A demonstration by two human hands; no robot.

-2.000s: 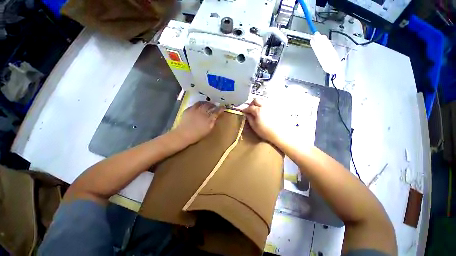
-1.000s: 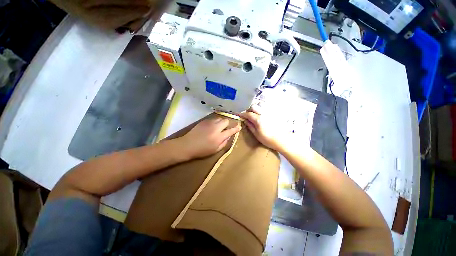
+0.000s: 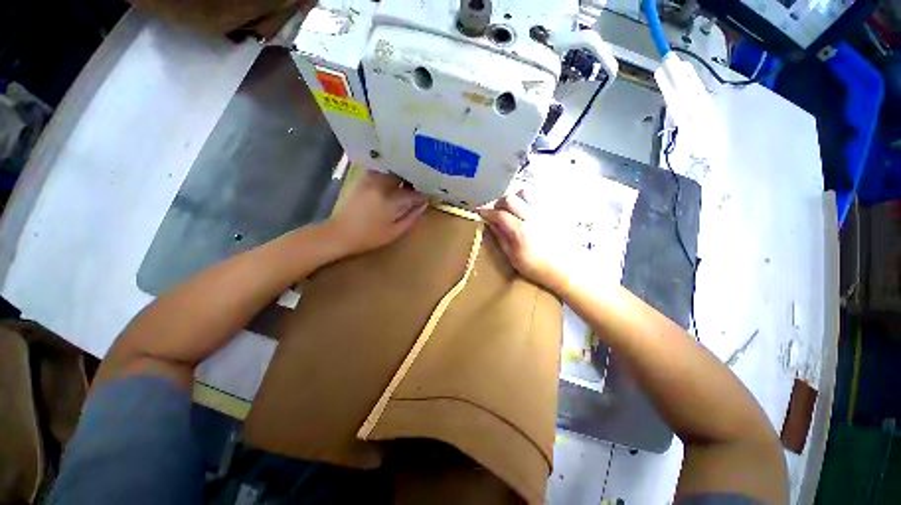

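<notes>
A brown bag body (image 3: 385, 325) lies in front of the sewing machine head (image 3: 454, 108), its far edge under the head. A pale binding strip (image 3: 425, 335) runs down its middle. My left hand (image 3: 380, 210) holds the far edge on the left, its fingertips close under the head. My right hand (image 3: 511, 235) holds the same edge on the right, beside the strip's upper end. The near end of the body hangs open towards me. The needle area is hidden by the head.
Dark metal plates lie left (image 3: 232, 187) and right (image 3: 657, 237) of the work. A black cable (image 3: 680, 212), a thin tool (image 3: 743, 347) and a brown patch (image 3: 799, 416) are at the right. Brown material (image 3: 212, 12) lies at the back left.
My left hand has moved left, away from the binding strip, back along the far edge towards the head's left side. My right hand stays by the strip. The view has shifted slightly.
</notes>
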